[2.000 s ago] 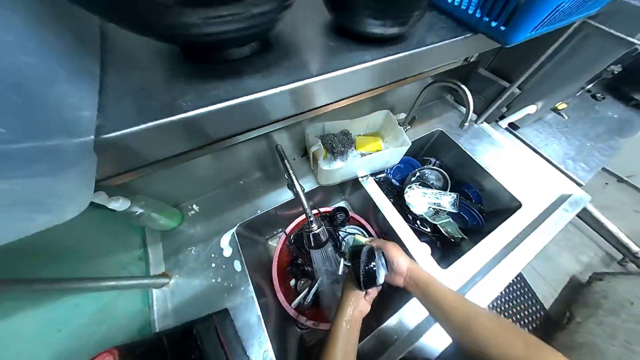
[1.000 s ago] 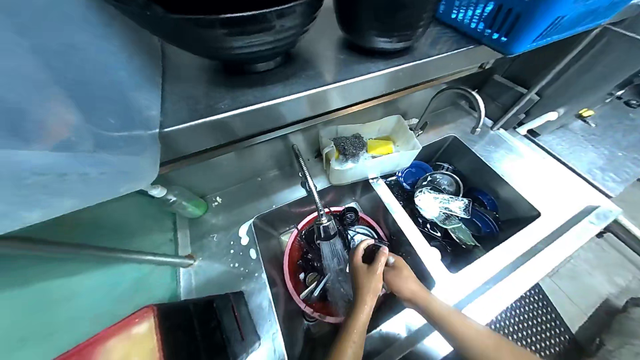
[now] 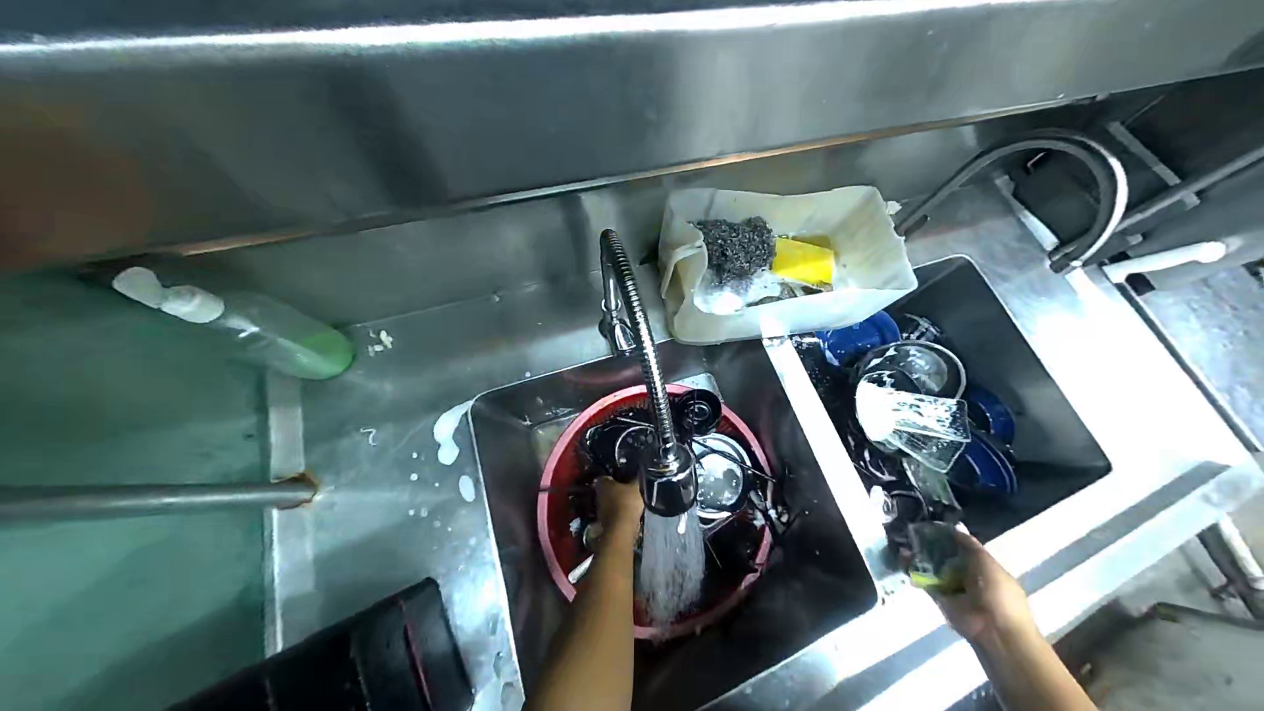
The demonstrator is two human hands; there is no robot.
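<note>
My left hand (image 3: 618, 509) reaches into a red plastic basin (image 3: 555, 513) in the left sink, its fingers among dark dishes and partly hidden. Beside it, water pours from a spring-neck faucet (image 3: 669, 484) onto the basin's contents, which include a round metal-looking lid or bowl (image 3: 721, 474). My right hand (image 3: 978, 592) grips a small clear cup (image 3: 930, 553) with something green at its lower end, over the near edge of the right sink. That sink holds soapy clear containers (image 3: 923, 420) and blue dishes (image 3: 983, 464).
A white plastic tub (image 3: 790, 321) behind the sinks holds a steel wool scourer (image 3: 736, 247) and a yellow sponge (image 3: 805, 261). On the left lies a bottle of green liquid (image 3: 296, 341). A steel shelf (image 3: 444, 118) spans above; black containers (image 3: 346, 662) stand at the near left.
My hands were together over the basin's right side; now they are apart, the left deeper in the basin and the right over by the right sink with the cup. The view has moved closer.
</note>
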